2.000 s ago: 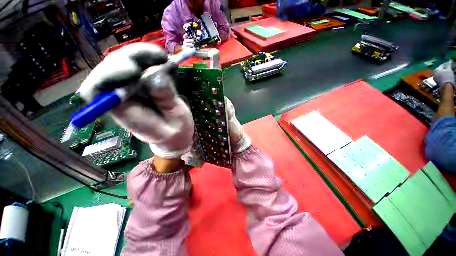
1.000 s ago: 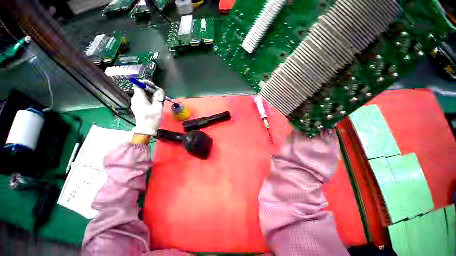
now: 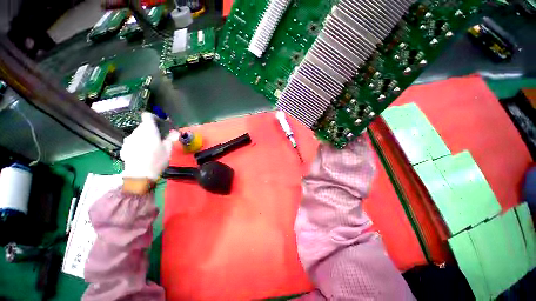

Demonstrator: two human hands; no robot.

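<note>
A large green circuit board point(image 3: 376, 100) with silver heat sink fins point(image 3: 335, 62) is raised close to the camera at upper right. My right sleeve point(image 3: 338, 194) reaches its lower edge; my right hand is hidden behind the board, which it holds up. My left hand point(image 3: 145, 148), in a white glove, holds a blue pen or brush point(image 3: 160, 113) by the yellow pot point(image 3: 190, 142); the pen's tip is hard to make out.
A red mat point(image 3: 235, 247) bears a black round-headed tool point(image 3: 216, 177), a black stick tool point(image 3: 223, 147) and a white-handled screwdriver-like tool point(image 3: 284, 125). Green cards point(image 3: 461, 185) lie on the red stack at right. Other boards point(image 3: 189, 50) stand on the dark belt. Paper point(image 3: 88, 226) lies at left.
Since two seconds ago my hands have parted: the left has gone down to the pot, the right has raised the board. In the last second the view has shifted; the board is still raised.
</note>
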